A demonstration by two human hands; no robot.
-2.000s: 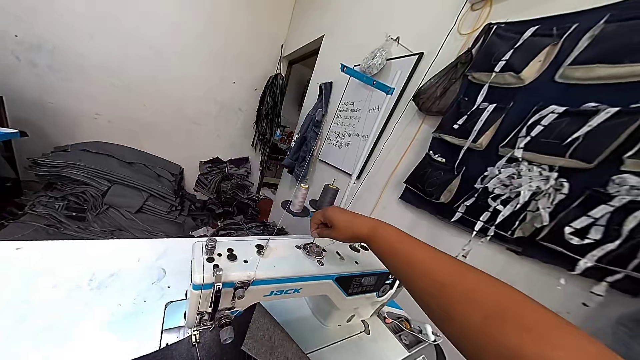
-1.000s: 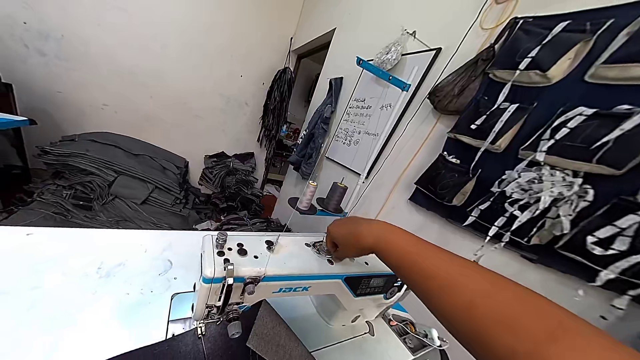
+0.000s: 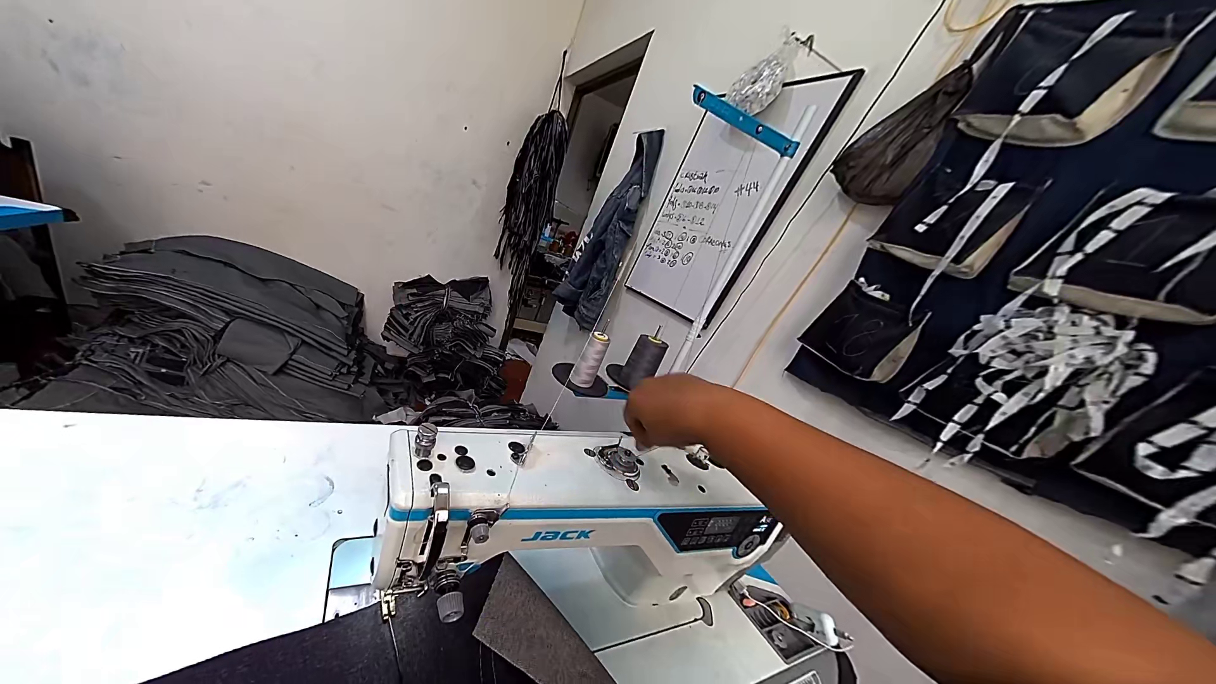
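Note:
My right hand (image 3: 670,413), fingers curled down, is over the top of a white Jack industrial sewing machine (image 3: 560,503), just right of the round metal bobbin winder (image 3: 619,462). Whether its fingertips hold anything is hidden. Behind the hand stand a dark thread cone (image 3: 644,361) and a white thread cone (image 3: 590,361), from which a thread runs down to the machine's top. Dark grey fabric (image 3: 418,632) lies at the presser foot (image 3: 388,604), with a lighter grey piece (image 3: 537,627) beside it. My left hand is out of view.
The white table (image 3: 171,532) extends left of the machine. Stacks of grey cut fabric (image 3: 237,323) lie behind it. A navy hanging organizer (image 3: 1007,285) with pockets and white strips is on the right wall, near a whiteboard (image 3: 731,199) bearing writing. A small parts tray (image 3: 784,622) sits at the machine's right.
My right hand was at the bobbin winder two seconds ago, fingertips on it; it is now a little to the right of it. The view has shifted slightly.

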